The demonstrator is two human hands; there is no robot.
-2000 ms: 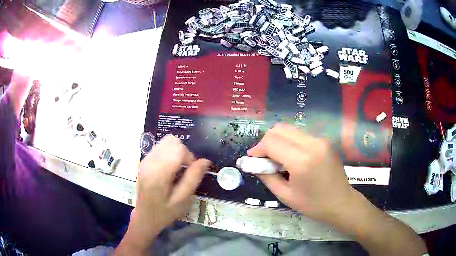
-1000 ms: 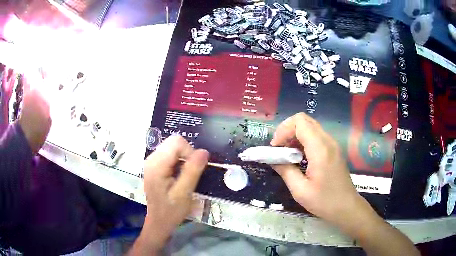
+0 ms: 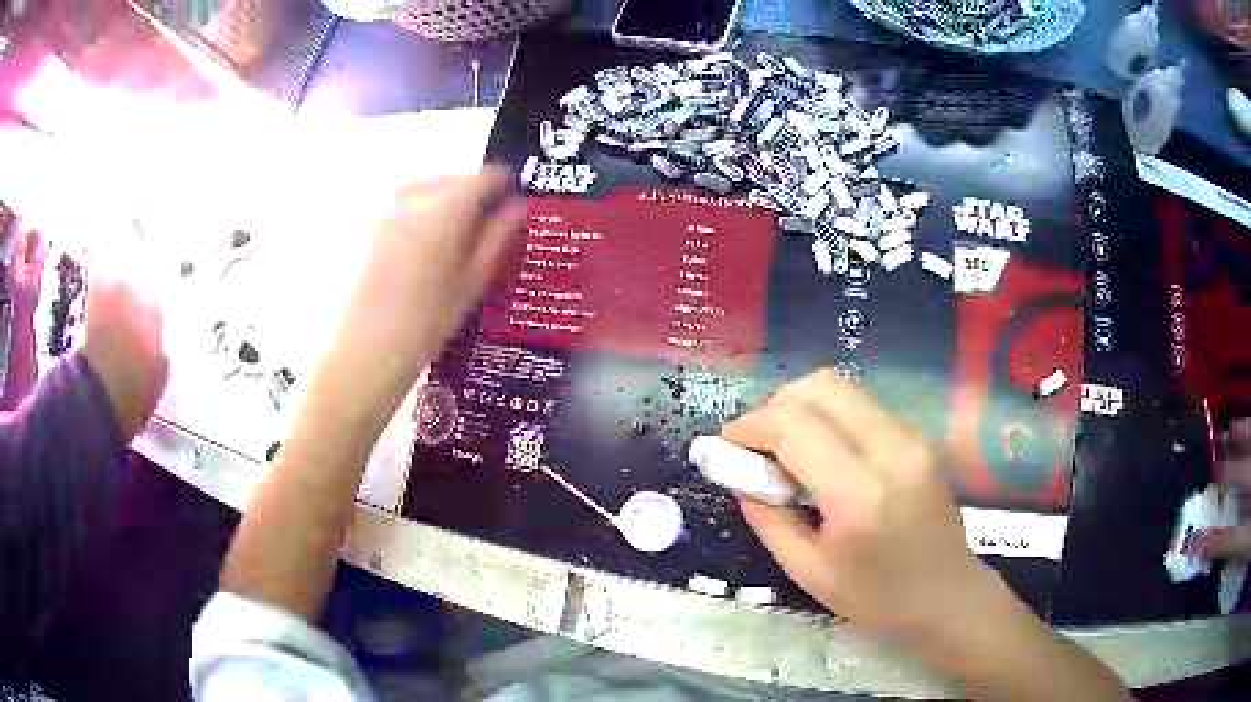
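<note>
My right hand (image 3: 858, 501) holds a white plastic housing (image 3: 741, 469) above the mat, right of centre; the fingers cover its right end. My left hand (image 3: 436, 261) is blurred and raised at the mat's upper left edge, below the pile; I see nothing in it, and its fingertips are too blurred to tell their spacing. A small round white pot (image 3: 650, 521) stands near the table edge, with a thin pale stick (image 3: 582, 497) leaning against it. Small white and black pieces (image 3: 741, 130) are heaped at the top of the mat.
Two white pieces (image 3: 708, 586) lie by the table edge. White units lie on the bright sheet (image 3: 206, 370) at left, near another person's arm (image 3: 124, 343). A phone (image 3: 675, 22) and a lattice bowl (image 3: 977, 19) are at the top. Another hand touches a white unit (image 3: 1191, 535) at far right.
My left hand has let go of the stick, which now rests at the pot, and moved up and left towards the pile. My right hand still holds the housing, slightly lower. The view has shifted.
</note>
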